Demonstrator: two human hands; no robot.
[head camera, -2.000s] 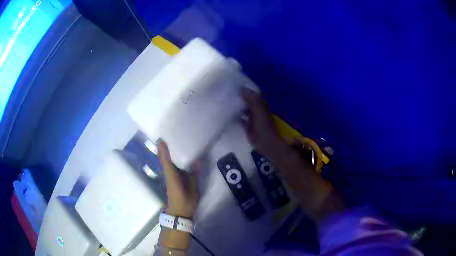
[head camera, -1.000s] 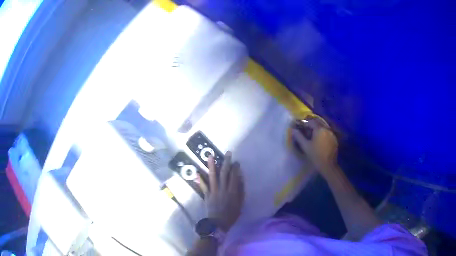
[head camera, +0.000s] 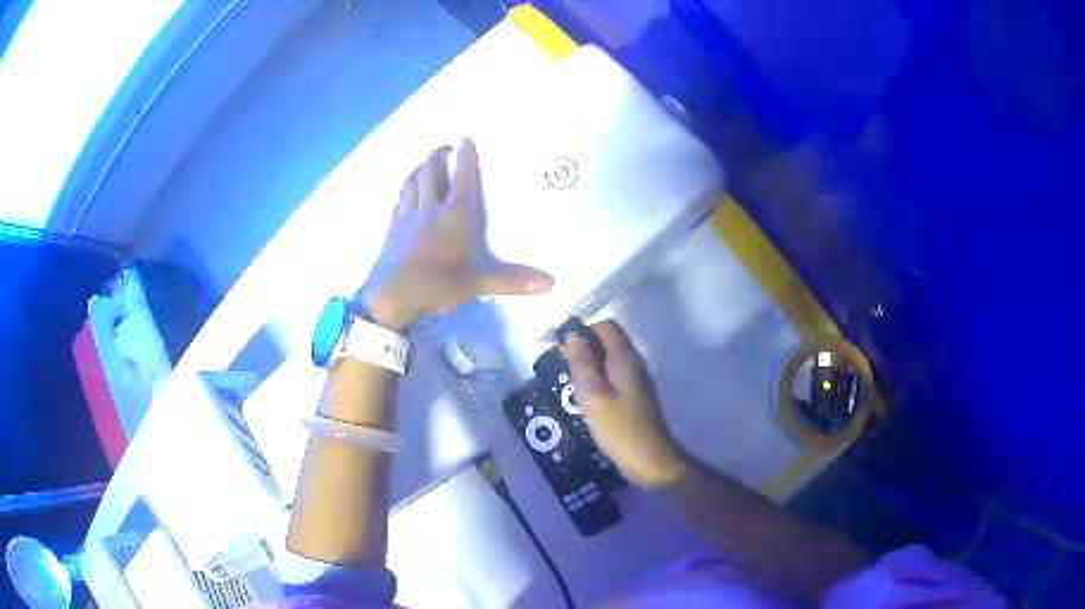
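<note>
A white projector (head camera: 595, 143) with a ring logo lies at the upper middle of the table. My left hand (head camera: 440, 244) is spread on or just over its left part, fingers apart, gripping nothing. My right hand (head camera: 625, 410) pinches a small black stick (head camera: 575, 332) at the projector's near side edge; whether it is plugged in cannot be told. Two black remotes (head camera: 544, 432) with pale ring buttons lie side by side below, one partly hidden by my right hand.
A tape roll (head camera: 790, 387) with small dark items inside sits at the table's right corner. More white projectors (head camera: 298, 405) stand at lower left, near a black cord (head camera: 530, 535) with a yellow-marked plug. A small fan (head camera: 39, 573) is at far lower left.
My right hand has moved from the tape roll to the projector's side with a small black stick. My left hand has left the remotes and moved up to the projector. The view has shifted.
</note>
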